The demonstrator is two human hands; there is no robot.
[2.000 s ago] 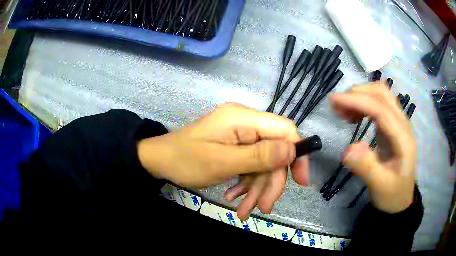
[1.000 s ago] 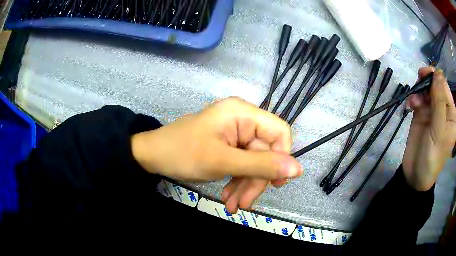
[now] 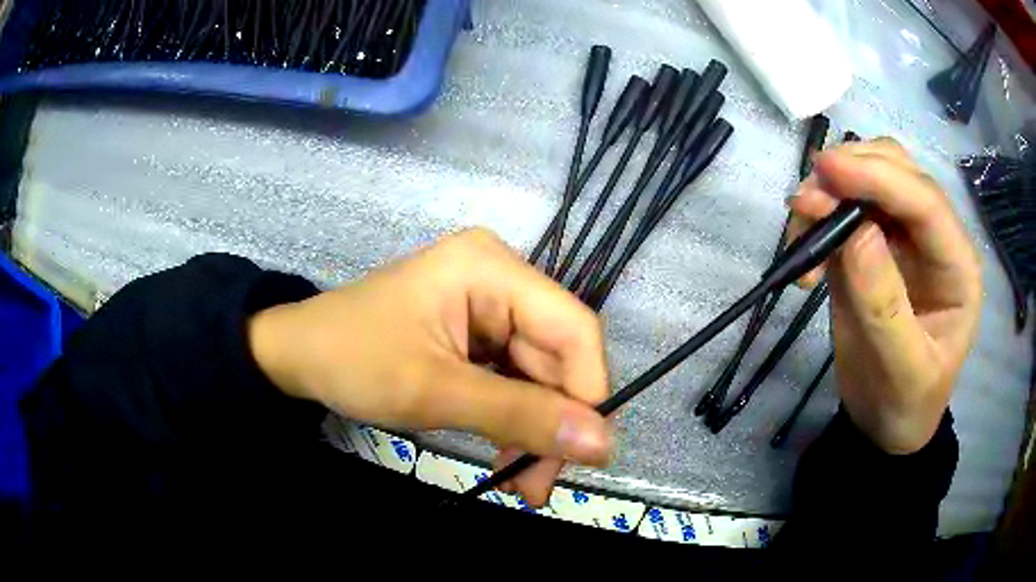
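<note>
One black whip antenna (image 3: 699, 338) is held slanting between my hands, thick base up and to the right. My left hand (image 3: 454, 352) pinches the thin rod between thumb and fingers, and the thin end sticks out below it. My right hand (image 3: 892, 273) has its thumb and fingers at the thick base. A fanned bundle of antennas (image 3: 648, 171) lies on the foam behind my left hand. Several more antennas (image 3: 744, 352) lie under and beside my right hand, which partly hides them.
A blue tray (image 3: 386, 93) filled with black rods is at the upper left. A white cloth or pad (image 3: 784, 51) lies at the upper right. A small black cluster (image 3: 963, 82) and clear plastic are at far right. A blue tote (image 3: 28, 352) is at the left edge. Printed strips (image 3: 591, 506) line the near edge.
My right hand has moved from the far right back towards the left, staying at the antenna's base. More thin rod now shows below my left hand. The view has shifted slightly.
</note>
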